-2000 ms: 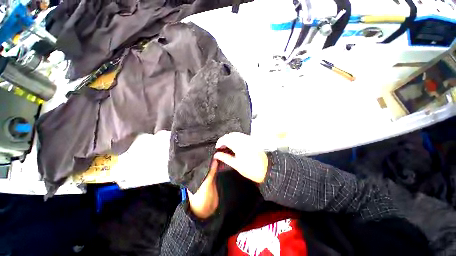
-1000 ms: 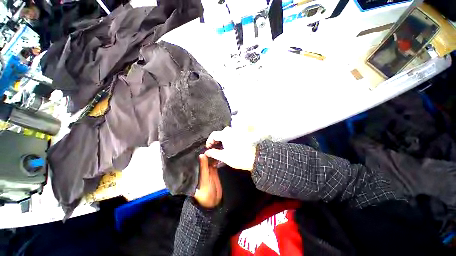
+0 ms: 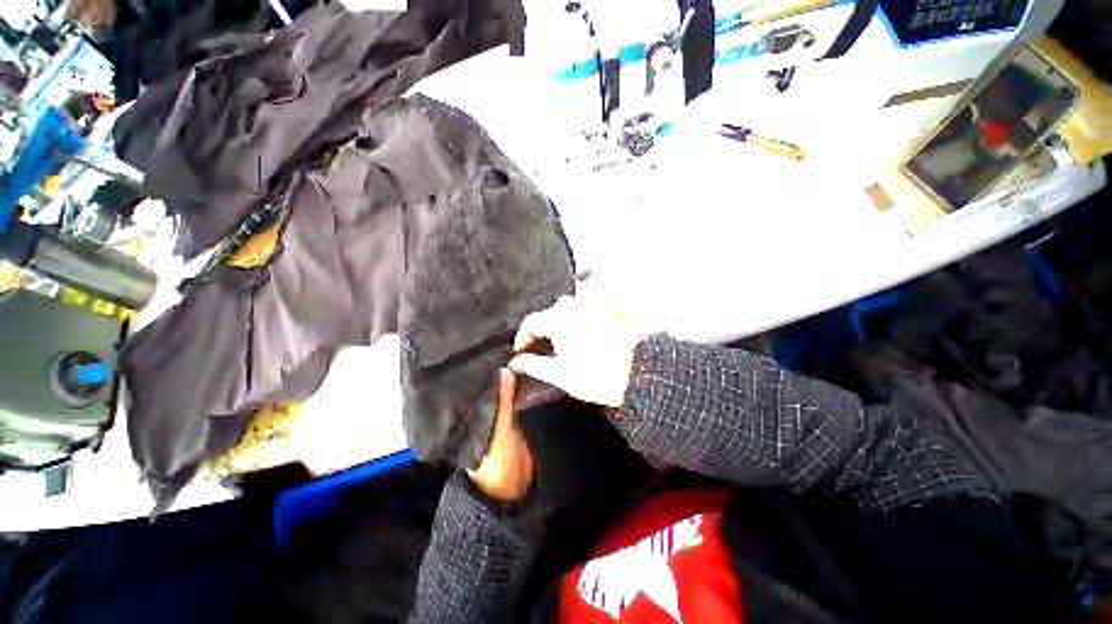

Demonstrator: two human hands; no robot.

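Note:
A dark grey garment piece (image 3: 482, 262) with a mottled side and a raised seam lies over the front edge of the white table, its smoother part spread to the left. My left hand (image 3: 502, 457) is at its lower right edge, fingers pointing up, partly hidden by the cloth. My right hand (image 3: 583, 354) is bright and overexposed and pinches the same edge beside the left fingertips. The pinched edge itself is small and hard to make out.
The white sewing machine (image 3: 634, 61) stands at the back. Orange-handled snips (image 3: 762, 141) lie right of its needle area. A smartphone (image 3: 994, 128) lies at the right. More dark cloth (image 3: 281, 110) is piled behind left. A grey machine part (image 3: 55, 378) is at far left.
The view has turned and shifted, so the table and machine sit differently in the picture. Both hands stay at the cloth edge, with only slight finger movement.

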